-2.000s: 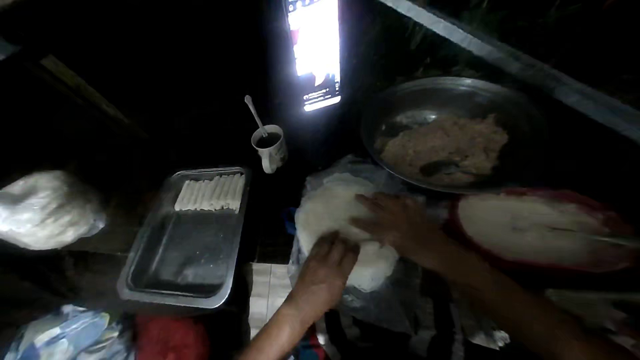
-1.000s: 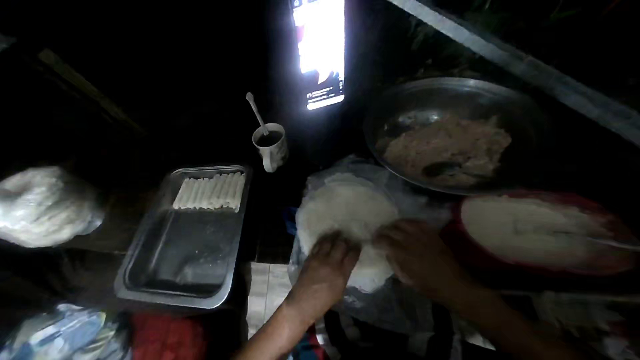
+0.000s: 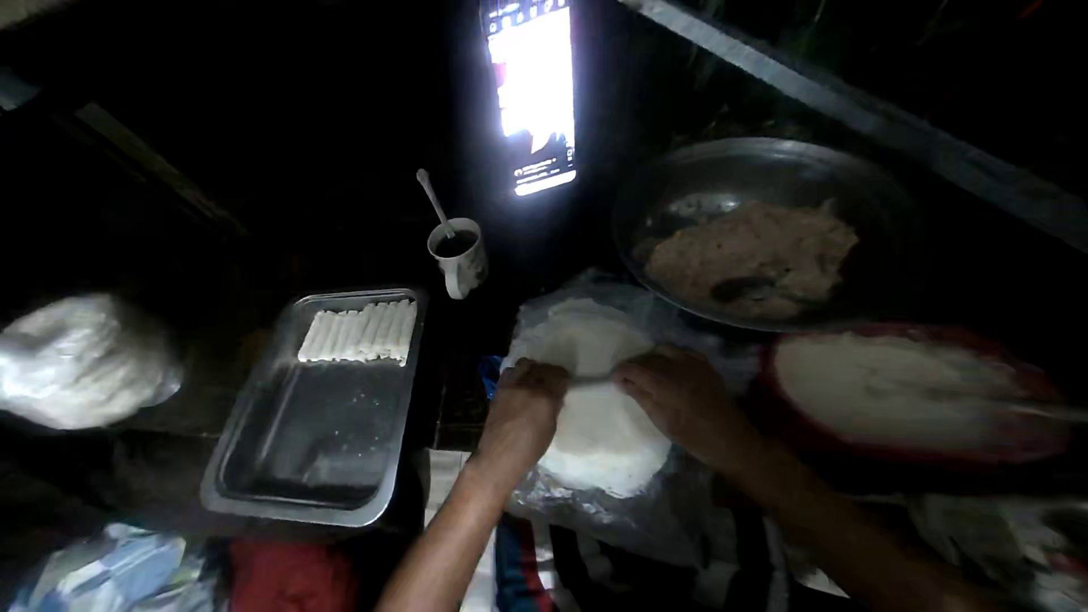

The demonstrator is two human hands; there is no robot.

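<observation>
Round white wrapper sheets [image 3: 608, 446] lie on a clear plastic bag [image 3: 552, 501] in front of me. My left hand [image 3: 531, 404] and my right hand [image 3: 676, 395] grip the two ends of a thin roll [image 3: 592, 379] that spans the sheets. A metal tray [image 3: 327, 442] at the left holds a row of slim white rolls [image 3: 361, 331] at its far end. Beyond my right hand, a wide metal bowl [image 3: 769, 149] holds a pinkish-brown filling [image 3: 748, 246] with a dark spoon in it.
A mug [image 3: 463, 259] with a spoon stands behind the tray, near a lit phone [image 3: 535, 93]. On the right, a red basin [image 3: 786, 399] holds a pale mixture. A filled plastic bag [image 3: 81, 361] sits far left, above cloths [image 3: 119, 569] at the lower left.
My right hand has drawn back from the middle of the sheets to their right side. A thin roll now shows between both hands.
</observation>
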